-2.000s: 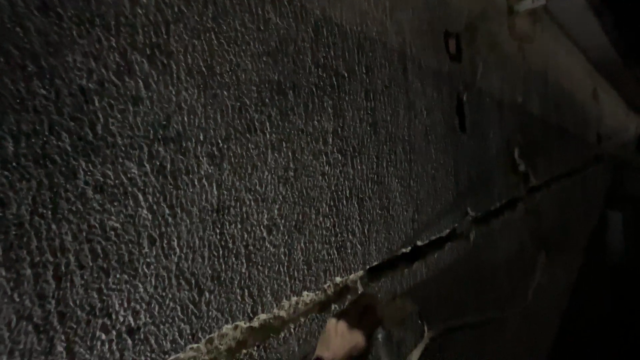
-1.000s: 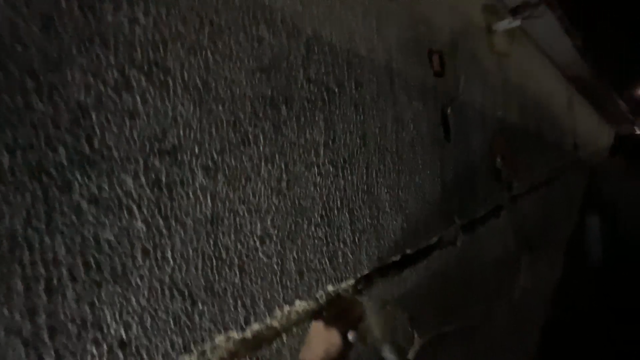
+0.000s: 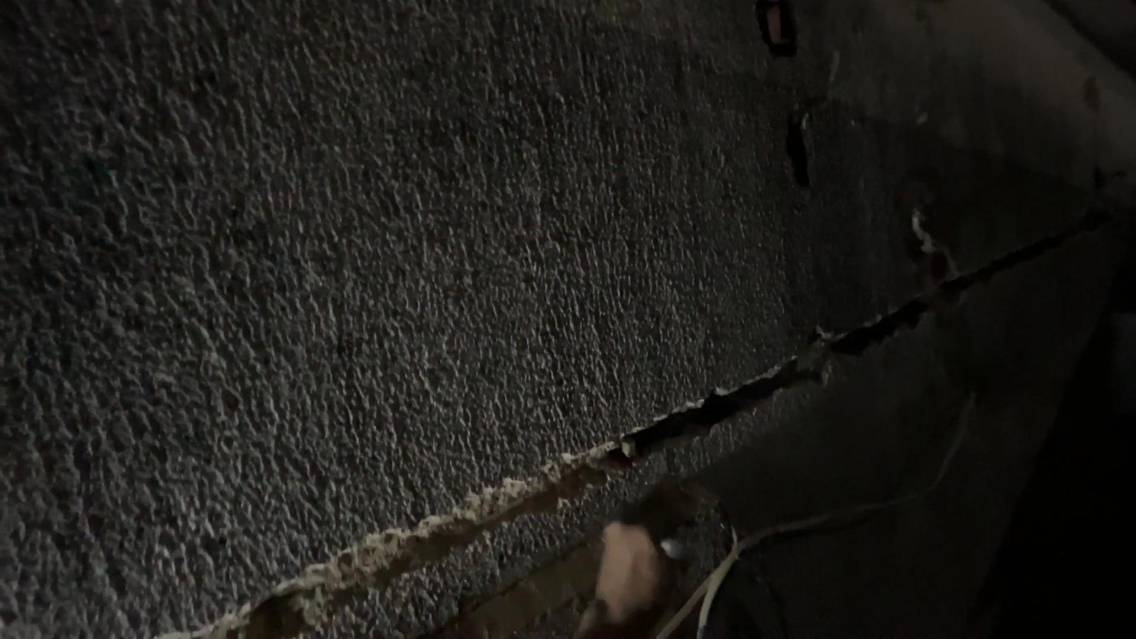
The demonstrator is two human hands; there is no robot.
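A hand (image 3: pixel 632 568), seemingly my right, reaches in at the bottom edge, right of centre, blurred and dimly lit. It is beside a rough groove (image 3: pixel 417 541) that runs diagonally across a textured wall surface (image 3: pixel 399 266). Pale, crumbly filling lines the lower left of the groove, and its upper right part is a dark gap (image 3: pixel 737 399). Close to the fingers are a dark shape and a small pale spot, too unclear to identify; whether the hand holds something cannot be seen. A thin, light cable (image 3: pixel 825 519) curves away to the hand's right. My left hand is out of view.
Towards the upper right, the wall has a small rectangular opening (image 3: pixel 777 27) and a narrow dark slot (image 3: pixel 798 149). A ragged pale strand (image 3: pixel 923 229) sticks out above the groove. A lighter band crosses the top right corner, and deep shadow fills the lower right.
The view has shifted, and more of the cable now shows at the bottom right. The hand remains beside the groove, near where the pale filling meets the dark gap.
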